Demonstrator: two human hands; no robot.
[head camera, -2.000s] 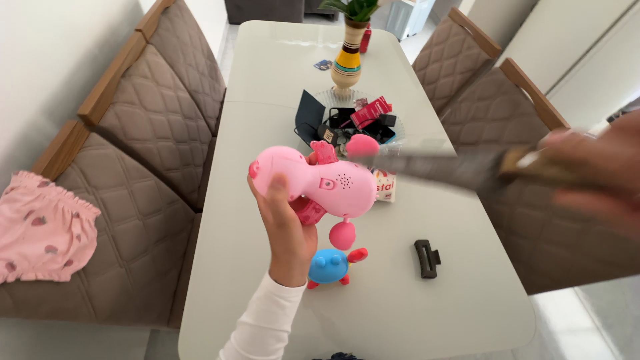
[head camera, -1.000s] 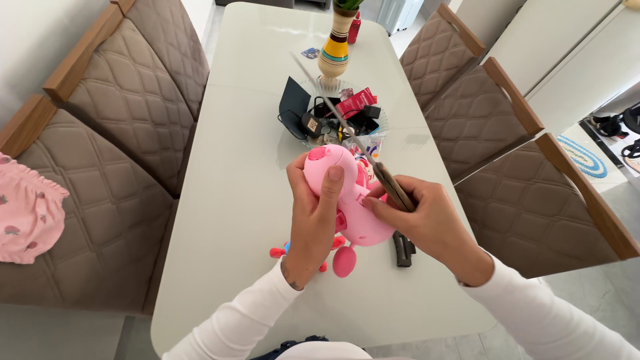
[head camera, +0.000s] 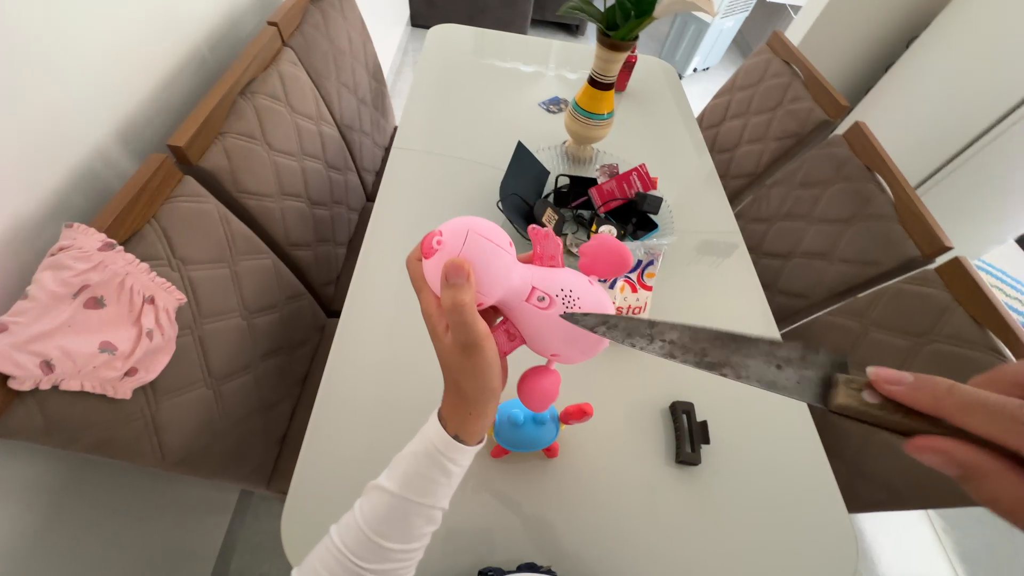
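My left hand (head camera: 460, 336) grips a pink plastic toy (head camera: 520, 288) around its narrow middle, above the table. The toy shows speaker holes, a small recess with a screw, and darker pink rounded limbs. At the right edge my right hand (head camera: 960, 432), partly out of view, holds a knife (head camera: 720, 352) by its worn handle. The blade is stained and points left, its tip at the toy's body near the speaker holes; whether it touches cannot be told. Below the toy, a blue toy with red feet (head camera: 526, 428) stands on the table.
A black claw hair clip (head camera: 686, 433) lies on the glossy table (head camera: 608, 504). Beyond the toy are a clear glass dish (head camera: 662, 228) of small items, a printed box (head camera: 640, 280) and a striped vase (head camera: 593, 104). Quilted chairs line both sides; pink strawberry-print shorts (head camera: 92, 316) hang at left.
One second ago both hands were together at the toy, the knife pointing away. Now my right hand is off to the right and the knife points left across the toy's lower body.
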